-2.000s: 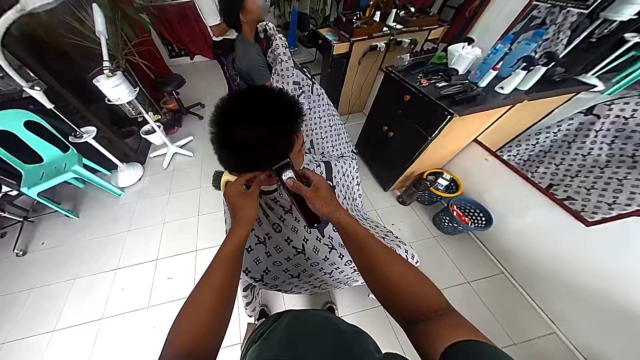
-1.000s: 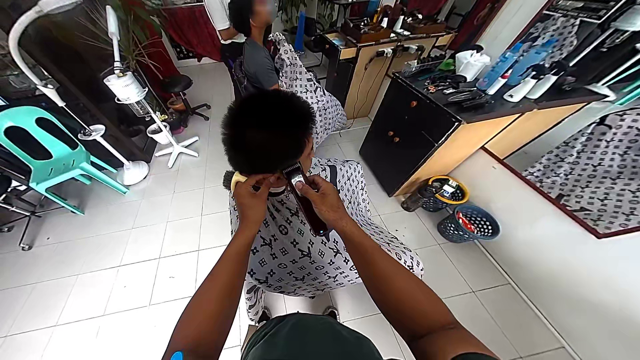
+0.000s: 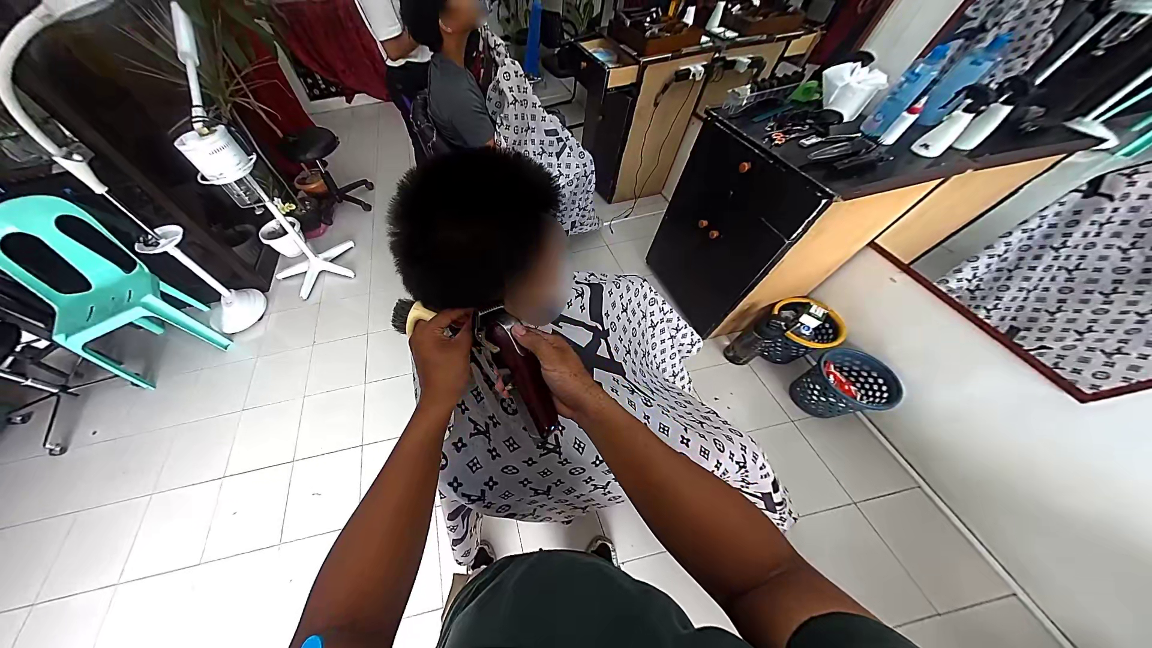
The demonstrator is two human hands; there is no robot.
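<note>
A seated person's head with short dark hair (image 3: 472,225) is in the middle of the view, above a white barber cape (image 3: 621,405) with a dark pattern. My right hand (image 3: 560,367) grips a dark red hair clipper (image 3: 526,382), its blade end up against the hair near the ear and nape. At the lower back of the head, my left hand (image 3: 441,353) holds a brush with a pale yellow handle (image 3: 418,315); its dark bristles point left. The fingertips of that hand are close to the clipper's blade, and whether they touch it is not clear.
A black-topped cabinet (image 3: 747,216) with tools and spray bottles stands right. Two plastic baskets (image 3: 846,382) sit beside it near the wall. A green plastic chair (image 3: 81,279) and a white wheeled stand (image 3: 315,265) are left. Another caped person (image 3: 461,99) sits behind, beside a standing person.
The seated person's head has turned or tilted slightly, with more of the side of the face in view. Both hands stay at the lower hair with the clipper and the brush.
</note>
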